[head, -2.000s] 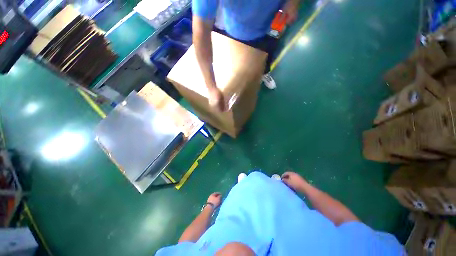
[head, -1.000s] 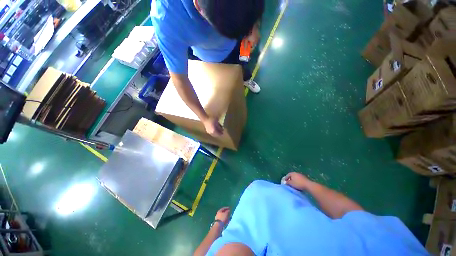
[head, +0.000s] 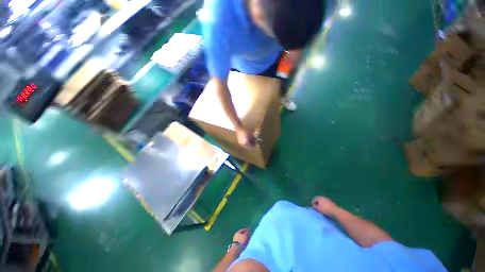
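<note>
A large brown shipping carton (head: 236, 106) stands on the floor ahead, beside the platform scale (head: 165, 175) with its grey metal top. Another person in a blue shirt bends over the carton with one hand at its near top edge. My left hand (head: 242, 237) hangs low at the bottom, a band at its wrist, away from the carton. My right hand (head: 323, 205) is low in front of my body, its fingers curled and small in view. Whether either hand holds anything cannot be made out.
A stack of flat cardboard sheets (head: 98, 95) is at the left, near the red-digit display (head: 26, 94). Stacked cartons (head: 452, 125) line the right side. The person's other hand is by an orange object (head: 285, 65). A rack (head: 24, 218) stands at the far left. The picture is blurred.
The view has shifted and blurred. The other person's hand has stayed at the carton's near edge and the head has come into view since the earliest frame. My hands remain low.
</note>
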